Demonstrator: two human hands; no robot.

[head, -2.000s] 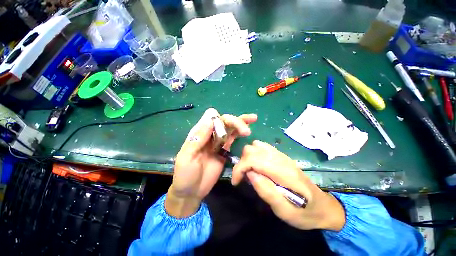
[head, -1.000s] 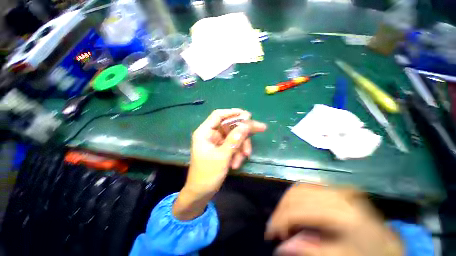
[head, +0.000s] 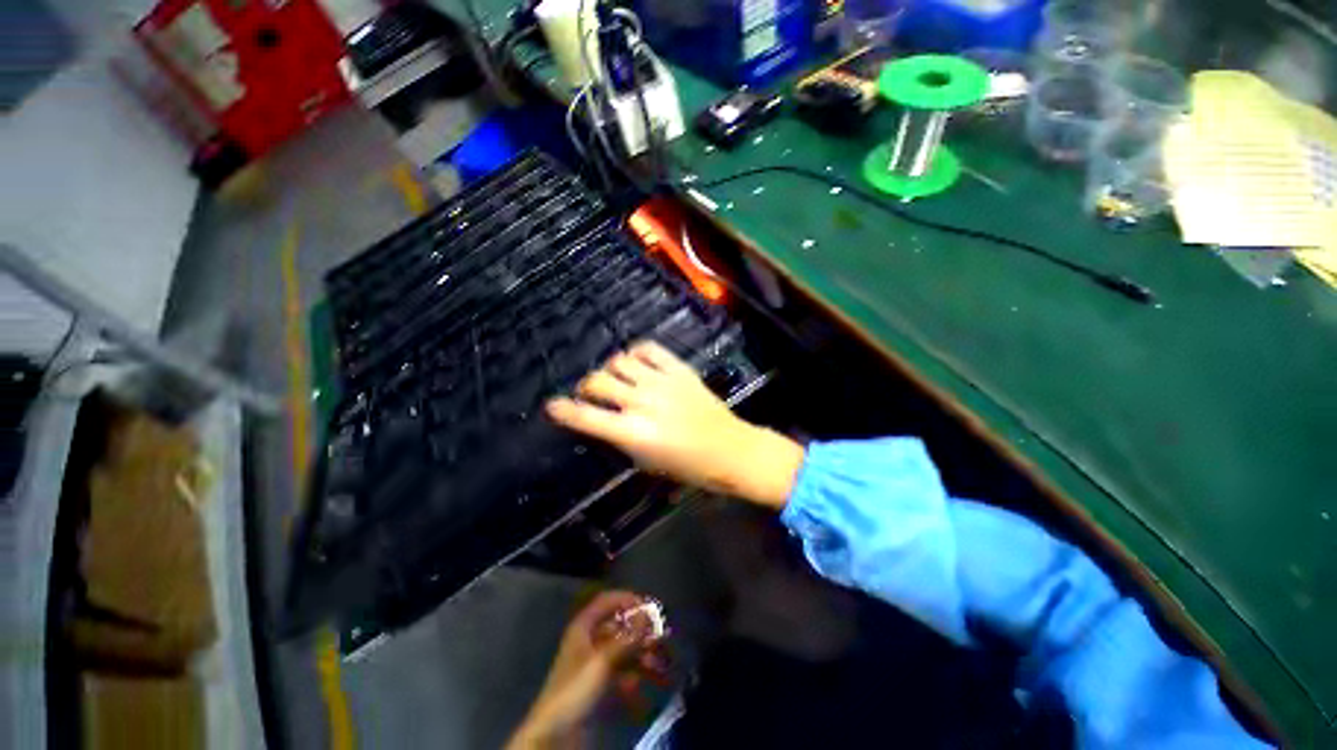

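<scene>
Black compartment trays [head: 484, 381] lie at the left below the bench's front edge. My right hand [head: 660, 418] reaches across over their right part, palm down, fingers apart, with nothing visible in it; whether it touches a tray is unclear. My left hand [head: 587, 659] is low at the bottom centre, blurred, with its fingers closed around a small shiny metallic part [head: 639, 621]. Most of that part is hidden by the fingers. The marker is not in view.
The green bench [head: 997, 315] runs diagonally at the right. It bears a solder spool [head: 919, 139], a black cable [head: 953, 230], a small black device [head: 738, 114], plastic cups [head: 1136, 139] and paper sheets [head: 1261, 176]. An orange object [head: 678, 252] sits beside the trays.
The view has swung left and down to the trays. My right hand has moved left over them, without the marker it held. My left hand now sits low with the part.
</scene>
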